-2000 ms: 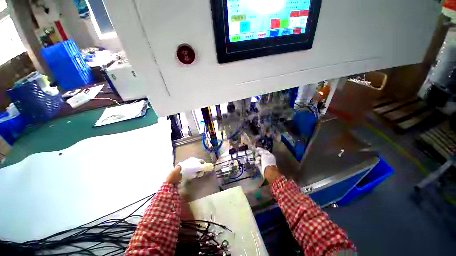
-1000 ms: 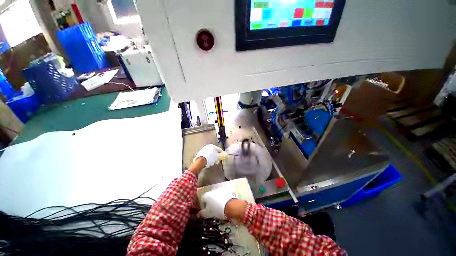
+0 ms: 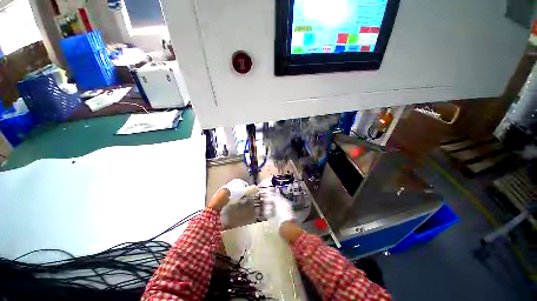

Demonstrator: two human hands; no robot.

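Note:
My left hand (image 3: 238, 189), in a white glove, is at the left edge of the metal fixture (image 3: 291, 187); its fingers look closed near the fixture, but what they hold is too small to tell. My right hand (image 3: 278, 208), gloved and blurred, is over the near side of the fixture; its fingers and any cable in them cannot be made out. Black cable ends (image 3: 238, 277) with small tips lie on the cream board (image 3: 268, 253) below my hands. The black cable bundle (image 3: 82, 271) runs off to the left.
The white machine cover (image 3: 235, 97) with its touchscreen (image 3: 335, 29) and red button (image 3: 241, 62) hangs above my hands. A red start button (image 3: 320, 223) is right of the fixture. A stainless guard (image 3: 377, 194) stands right. A white sheet (image 3: 106, 200) covers the bench at left.
My right hand has moved from over the cream board forward to the fixture. The blurred round plate now shows a fixture on it. My left hand stays at its left side.

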